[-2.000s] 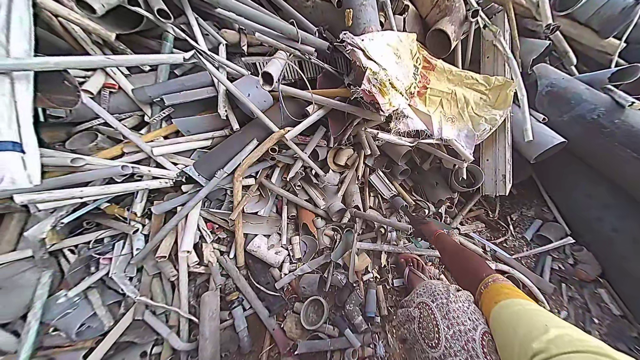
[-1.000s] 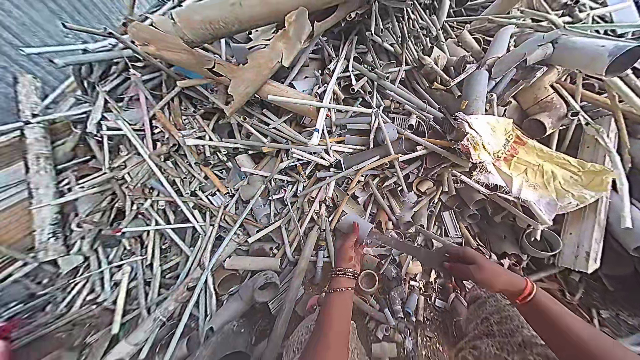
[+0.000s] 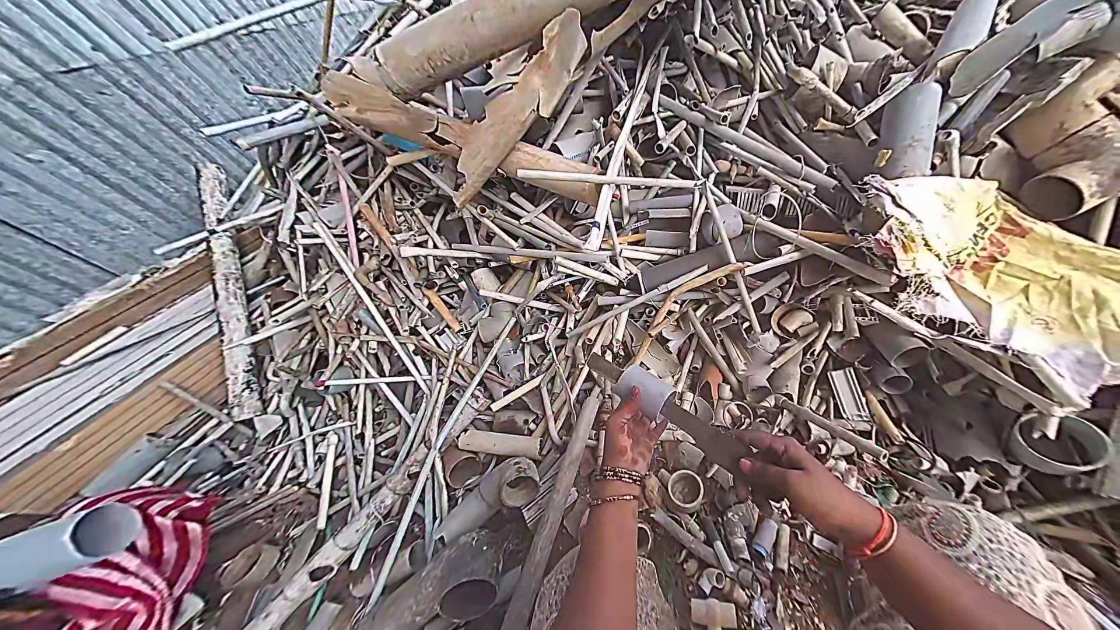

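My left hand point(image 3: 632, 433), with beaded bangles at the wrist, grips a short light-grey plastic pipe piece point(image 3: 646, 391). My right hand point(image 3: 779, 468), with an orange-red band at the wrist, is closed around the near end of a long flat dark strip point(image 3: 704, 433), perhaps a blade. The strip passes at the pipe piece, and its far end shows beyond it; whether it runs through or behind the piece I cannot tell. Both hands are above a heap of scrap plastic pipes point(image 3: 499, 442). A round pipe ring point(image 3: 685, 491) lies just below, between my forearms.
Corrugated metal sheet point(image 3: 122, 131) and stacked long boards point(image 3: 114, 411) border the heap at left. At lower left, a grey pipe point(image 3: 66, 547) is beside striped red-and-white cloth point(image 3: 166, 560). A torn yellow sack point(image 3: 1041, 280) lies at right; a broken large pipe point(image 3: 472, 44) crosses the top.
Two seconds ago my right hand reached down into the scrap; one second ago both hands held the pipe piece and strip, as now. The view has swung left. The grey pipe at lower left has come into view.
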